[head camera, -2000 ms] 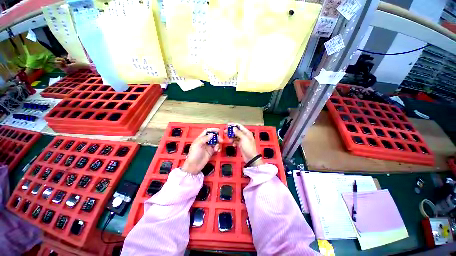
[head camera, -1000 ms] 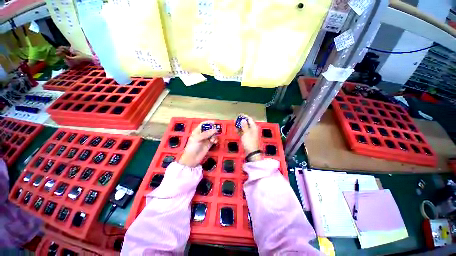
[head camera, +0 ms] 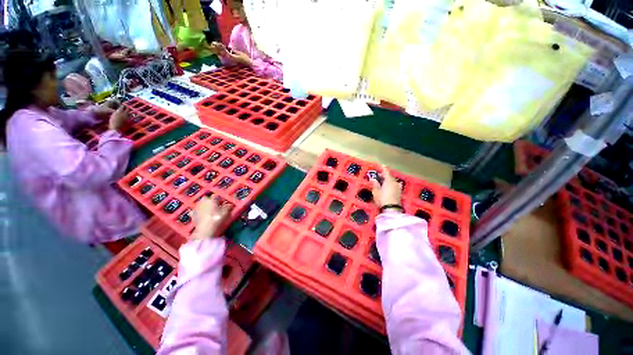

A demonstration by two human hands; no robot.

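Observation:
The central red compartment tray [head camera: 295,239] lies in front of me, with dark watch bodies in many pockets. A few near-left pockets are bare. My right hand [head camera: 386,191] is over its back part, fingertips on a watch body [head camera: 375,176] with a lit white face. My left hand [head camera: 210,216] is at the near right corner of the second red tray [head camera: 272,182], fingers pointing down into it. Whether it holds a watch body is too blurred to tell. The second tray is mostly filled.
A lower red tray [head camera: 111,283] holds loose dark and white pieces. A small black adapter [head camera: 258,212] lies between trays. Stacked trays [head camera: 264,136] stand behind. A metal post [head camera: 534,182], papers [head camera: 517,315] and another tray [head camera: 597,274] are right. A person in pink [head camera: 66,166] sits left.
The view has turned left and a coworker has come into it. My left hand has moved from the central tray to the second tray. My right hand stays over the central tray.

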